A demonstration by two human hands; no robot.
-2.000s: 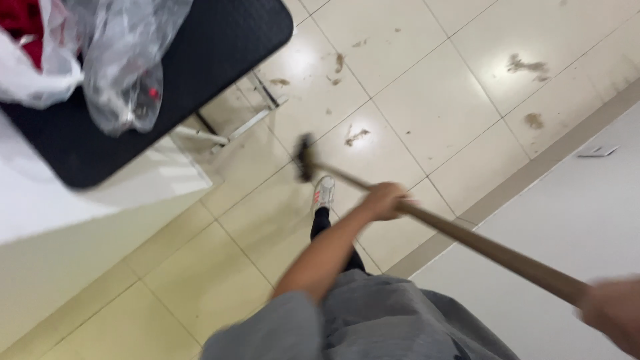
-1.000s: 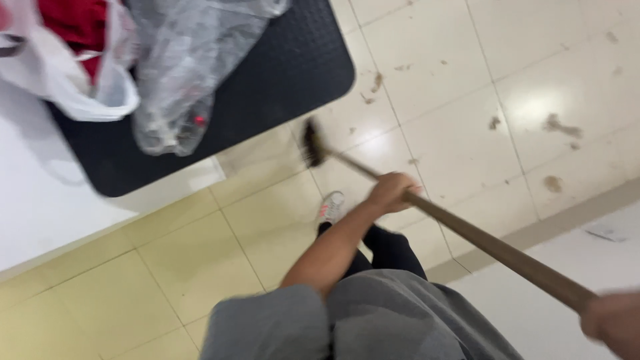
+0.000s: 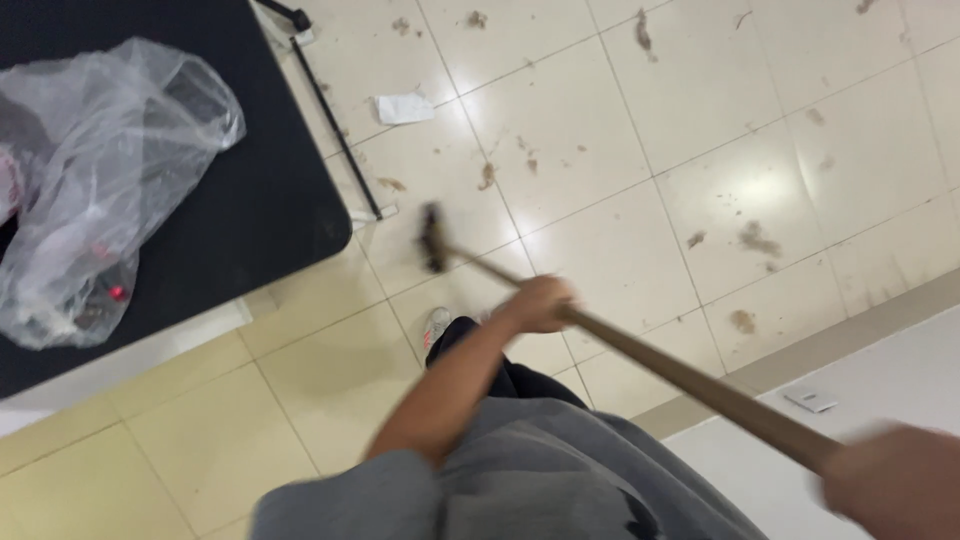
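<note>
My left hand (image 3: 541, 303) is closed around the lower part of the brown handle of a long-handled broom (image 3: 690, 379). Near the lower right corner, my right hand (image 3: 892, 474) grips the upper part of the same handle and is partly cut off by the frame edge. The broom's small dark head (image 3: 433, 238) is blurred, over the floor tiles just beyond my shoe (image 3: 436, 327). Brown smudges and bits of debris (image 3: 757, 238) lie scattered on the tiles. A white piece of paper (image 3: 405, 109) rests on the floor past the broom head.
A black-topped table (image 3: 285, 217) stands at the left, with a clear plastic bag (image 3: 127, 142) on it. Its metal leg frame (image 3: 337, 131) reaches the floor near the broom head. A white wall with a wall plate (image 3: 811, 399) runs along the right.
Both hands remain on the broom handle. The view has shifted, bringing the paper and more of the table's leg frame into sight, while the red item in the white bag has left it.
</note>
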